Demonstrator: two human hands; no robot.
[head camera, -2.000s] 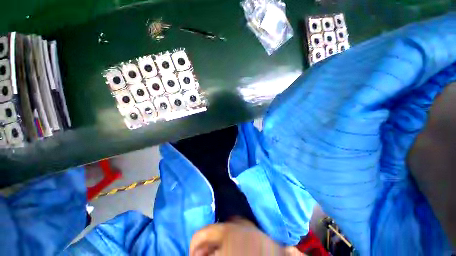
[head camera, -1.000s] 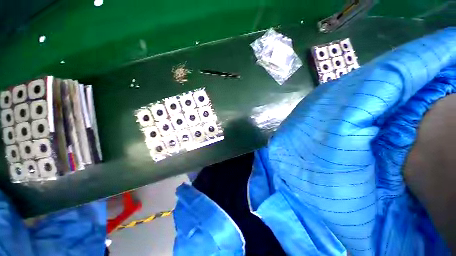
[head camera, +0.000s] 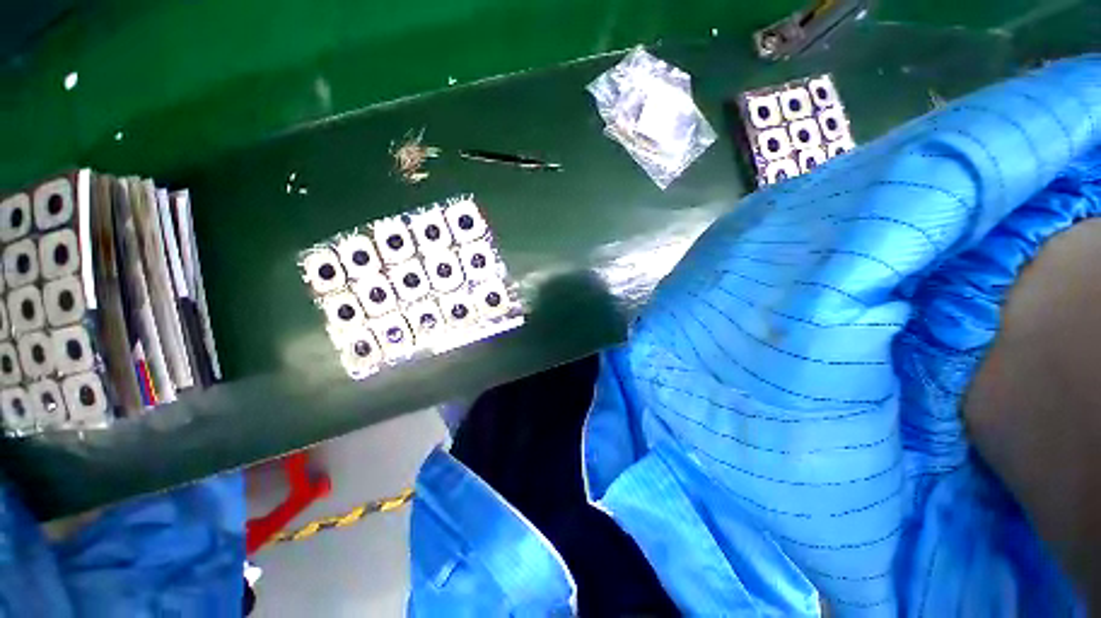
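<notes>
A panel of pale square units with dark round centres (head camera: 412, 281) lies flat on the green bench in front of me. Slim black tweezers (head camera: 512, 159) lie beyond it, beside a loose heap of thin tan pins (head camera: 413, 158). My right arm is raised across the right side in a blue striped sleeve. Past its cuff, skin of my right hand or wrist (head camera: 1044, 374) shows large and blurred, cut by the right edge; its fingers are not visible. My left hand is out of the picture.
A thick leaning panel stack (head camera: 151, 290) stands at left. A crinkled clear bag (head camera: 656, 118) and a second panel (head camera: 793, 124), partly covered by my sleeve, are at right. A metal and dark tool (head camera: 807, 29) lies at the upper right. Below the bench are a red frame (head camera: 287, 497) and yellow-black tape (head camera: 344, 519).
The view has shifted, bringing more of the stack and bench back into the picture. A hand low in the centre two seconds ago is gone. The panel and tweezers lie unmoved on the bench.
</notes>
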